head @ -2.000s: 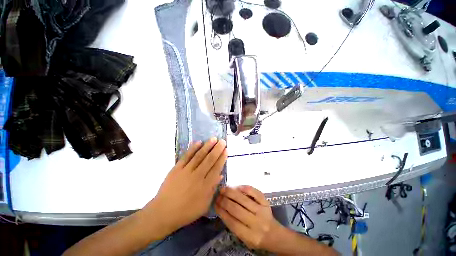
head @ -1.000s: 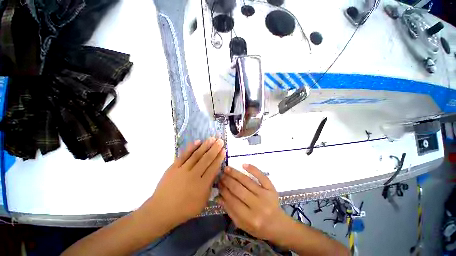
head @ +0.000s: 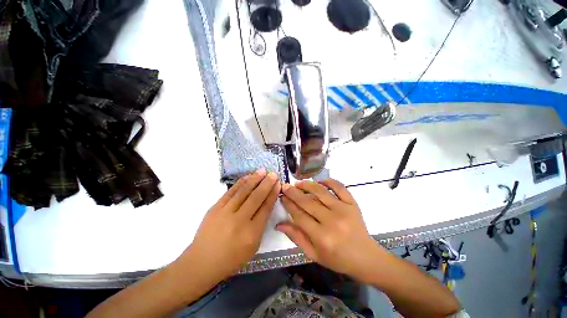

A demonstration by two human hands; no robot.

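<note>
A grey-blue curved band piece runs from the top edge of the view down to the needle area, with a pale line along one side. Its near end lies under my fingertips. My left hand is flat, fingers together, pressing on this end. My right hand is beside it, fingertips at the cloth's right corner near the presser foot; whether they pinch the cloth is hidden. The shiny oblong guard stands just beyond my right fingers. The needle is not clear.
Dark checked strips lie bunched left of the machine, with dark cloth behind. A short dark strip lies right of the guard. The table's front edge has a tape-like scale. Thread scraps show below it.
The band piece has moved away from me, and its near end now shows at my left fingertips. My right hand has moved forward from the table edge to the presser foot area. The view has shifted slightly.
</note>
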